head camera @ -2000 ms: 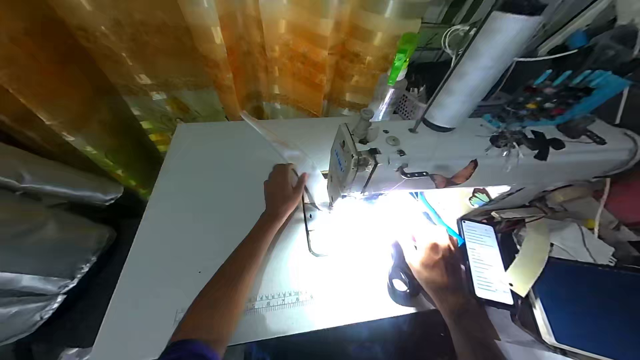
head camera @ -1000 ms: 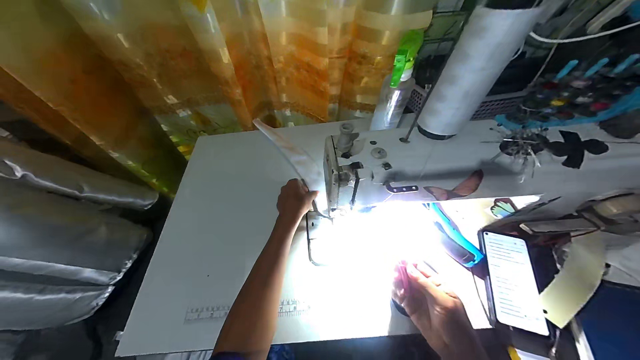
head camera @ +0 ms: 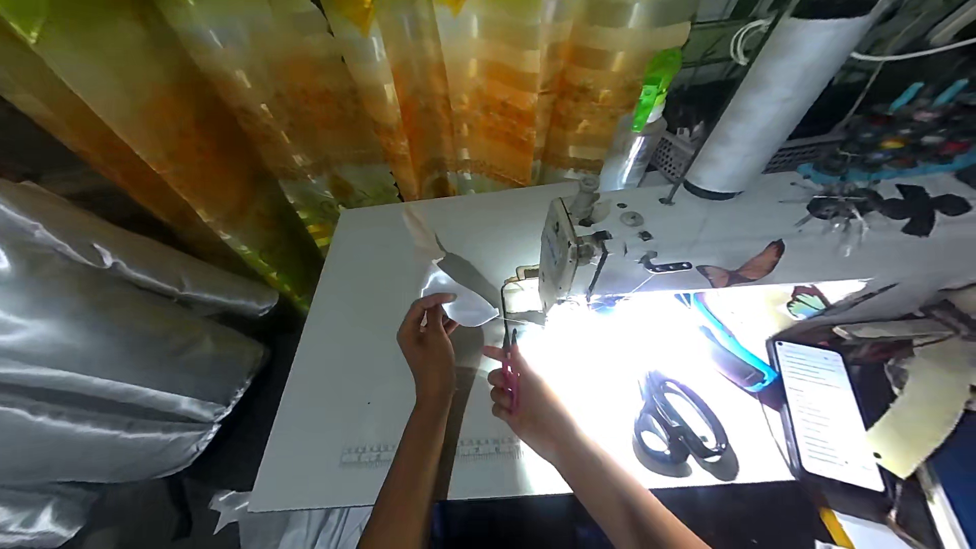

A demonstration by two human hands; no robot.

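Observation:
My left hand [head camera: 431, 343] pinches a strip of thin white fabric [head camera: 461, 305] left of the sewing machine's needle area. In my right hand [head camera: 526, 396] is a small pink-handled tool, probably thread snips [head camera: 512, 374], with its dark tips upward beside the fabric's end. Thread seems to run from the fabric toward the sewing machine head [head camera: 560, 248]. Glare from the machine's lamp hides the needle and presser foot. Black-handled scissors [head camera: 679, 427] lie on the white table, to the right of my right hand.
A smartphone [head camera: 827, 415] with a lit screen lies at the right, near a blue tool [head camera: 732, 343]. Behind the machine stand a large white roll [head camera: 778, 99] and a spray bottle [head camera: 637, 145]. Curtains [head camera: 473, 99] hang behind the table [head camera: 320, 427]. A printed ruler scale [head camera: 488, 448] marks the tabletop.
My right hand has moved left from beyond the glare to beside the fabric, with the pink tool. The fabric has come away from the machine head toward the left. The black scissors are now uncovered.

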